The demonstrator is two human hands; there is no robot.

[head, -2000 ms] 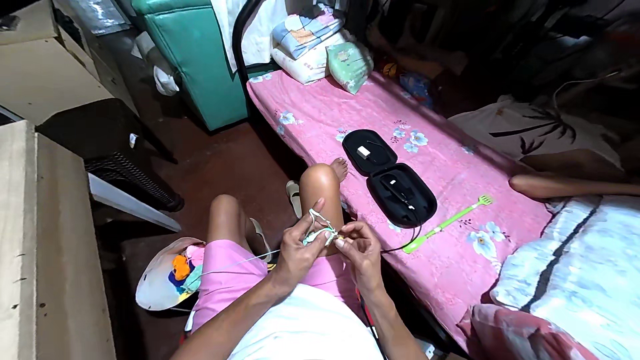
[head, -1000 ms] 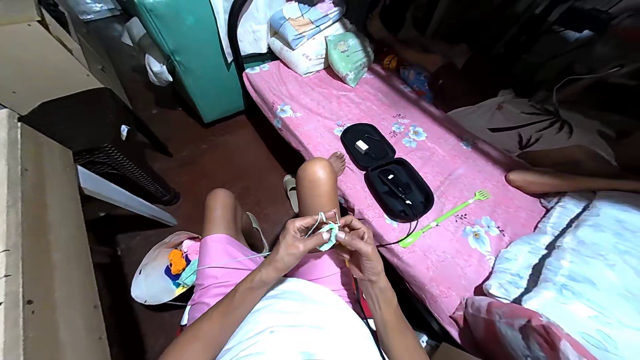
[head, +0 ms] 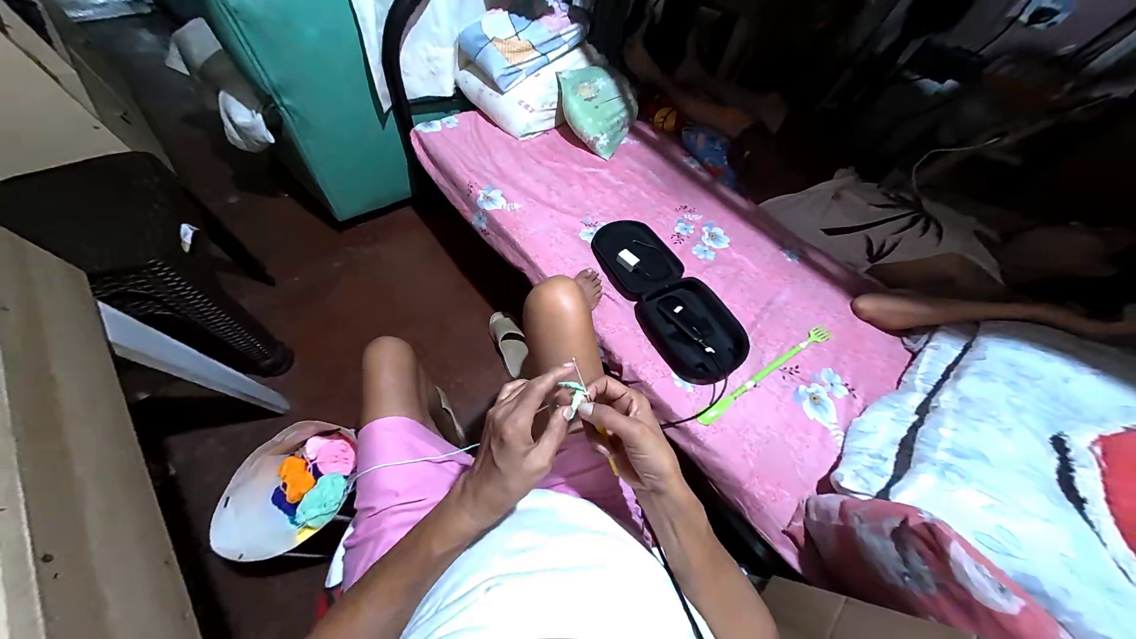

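Above my lap, my left hand (head: 524, 430) pinches a small piece of pale green yarn work (head: 577, 399), with a strand of yarn (head: 417, 460) running from the hand down to the left. My right hand (head: 632, 433) touches the other side of the piece and holds a thin hook with a yellow handle (head: 607, 444); part of it is hidden by the fingers. The strand leads toward a mint green ball of yarn (head: 322, 500) lying with orange, pink and dark blue yarn in a white container (head: 244, 506) beside my left leg.
On the pink flowered bed (head: 550, 195) lie an open black case (head: 692, 330) with a cable and a green back scratcher (head: 763, 374). Pillows (head: 596, 111) sit at its far end. Another person's arm (head: 976, 311) rests at the right. A black plastic stool (head: 98, 213) stands left.
The fingers have shifted around the yarn work. The loops of yarn seen stretched between the hands earlier now look drawn in, and a thin tip sticks up above the piece.
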